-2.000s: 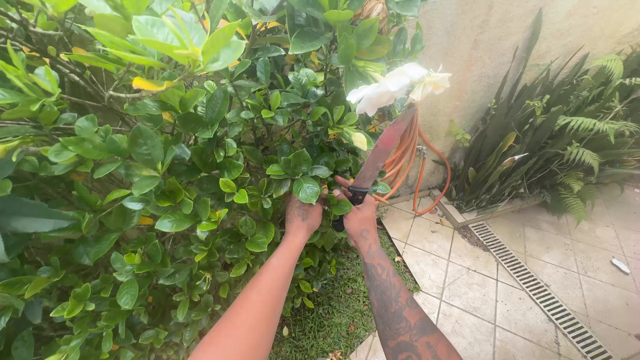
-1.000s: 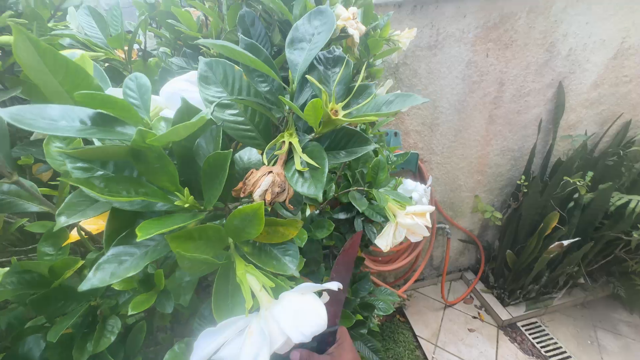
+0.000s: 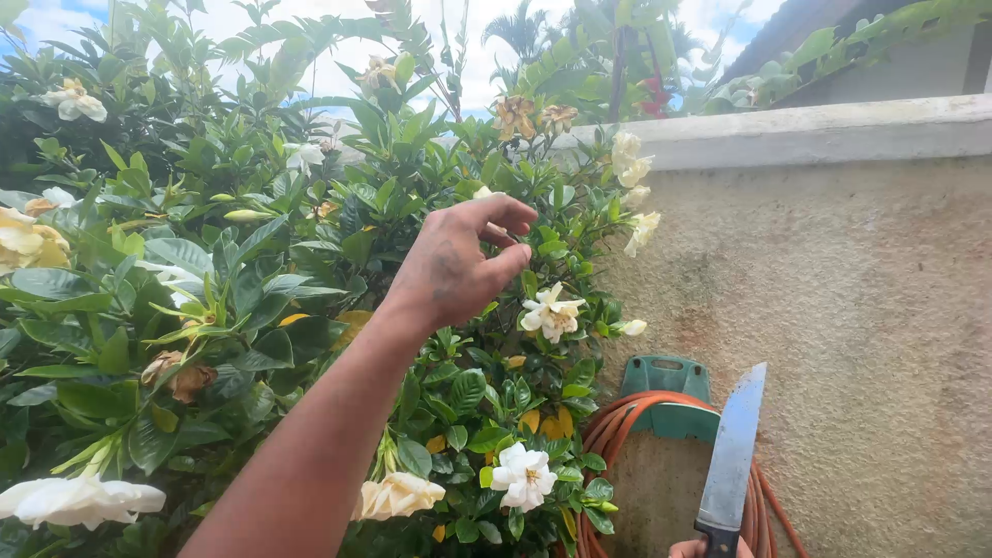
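Note:
My left hand (image 3: pixel 465 260) is raised before the leafy shrub (image 3: pixel 465 395), its fingers curled and apart, with no object seen between them. At the bottom right, my right hand (image 3: pixel 686 550) grips the black handle of a knife (image 3: pixel 732 449), its broad metal blade pointing up. Only part of that hand shows. A white gardenia-like flower (image 3: pixel 552 312) is just below and right of my left hand, and another white bloom (image 3: pixel 525 476) sits lower. A dried brown flower (image 3: pixel 178 376) hangs at the left.
A rough plastered wall (image 3: pixel 852 310) with a pale ledge (image 3: pixel 806 132) stands at the right. On it a green hose holder (image 3: pixel 664 376) carries a coiled orange hose (image 3: pixel 612 434), behind the knife. Part of a roof (image 3: pixel 814 46) shows beyond the wall.
The view has swung up from the ground to the shrub's top and the wall. My left hand, low at the shrub beside my right hand two seconds ago, is now raised and apart from it.

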